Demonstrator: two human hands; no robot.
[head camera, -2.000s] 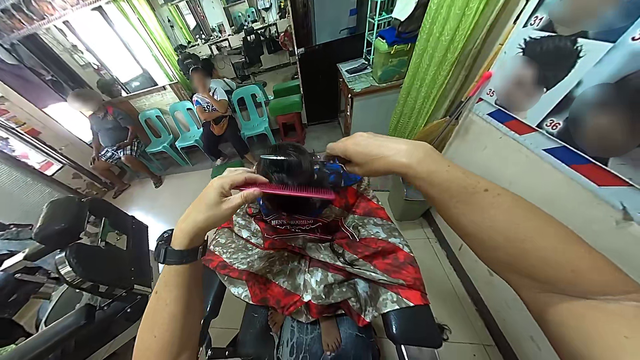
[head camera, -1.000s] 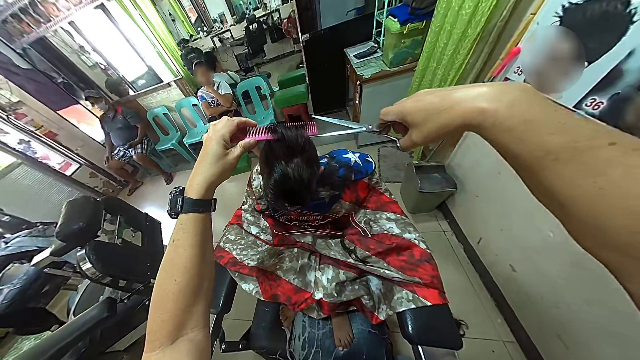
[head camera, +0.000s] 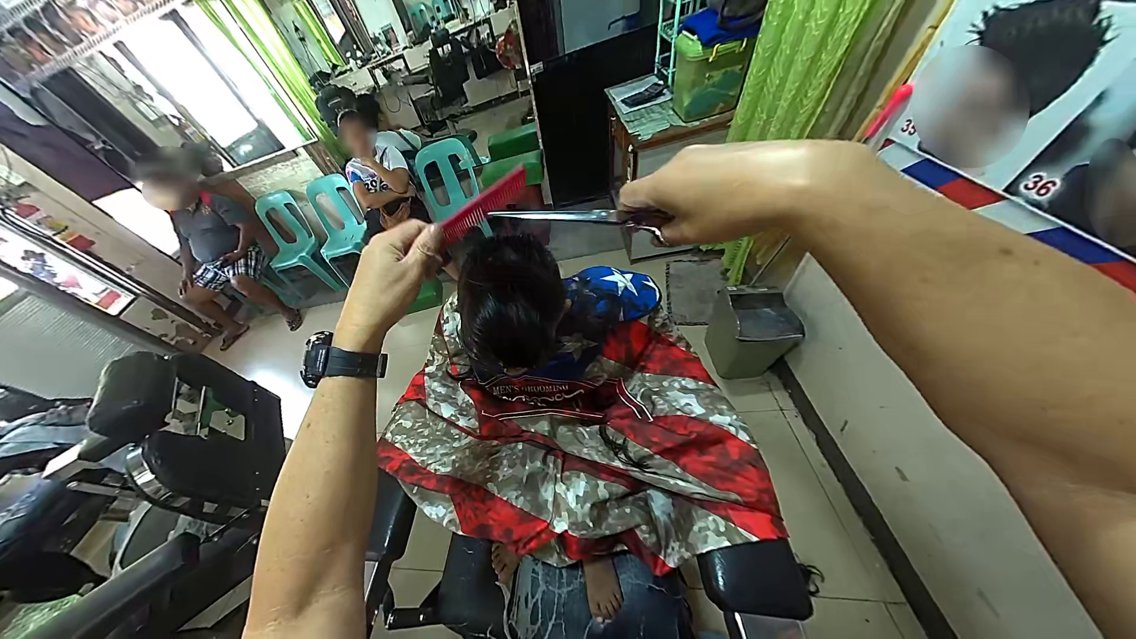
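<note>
My left hand (head camera: 395, 271), with a black watch on its wrist, grips a red comb (head camera: 484, 209) held at a slant above the seated person's dark hair (head camera: 510, 306). Across from it, my right hand (head camera: 674, 200) holds metal hair scissors (head camera: 568, 216), whose blades point left toward the comb and look closed. The head is bent forward. A barber cape (head camera: 568, 479) in red, grey camouflage and blue with white stars covers the person, and loose dark hair clippings (head camera: 626, 448) lie on it. Bare feet show below its hem.
Black barber-chair armrests (head camera: 754, 577) flank the cape. Another barber chair (head camera: 195, 435) stands at left. A grey waste bin (head camera: 754, 333) is beside the right wall. Behind are green plastic chairs (head camera: 297, 235), two seated people (head camera: 217, 235) and a cabinet (head camera: 635, 142) holding a green box.
The comb, level across the hair one second ago, is now tilted up to the right above it. The scissors' blades, spread one second ago, have come together.
</note>
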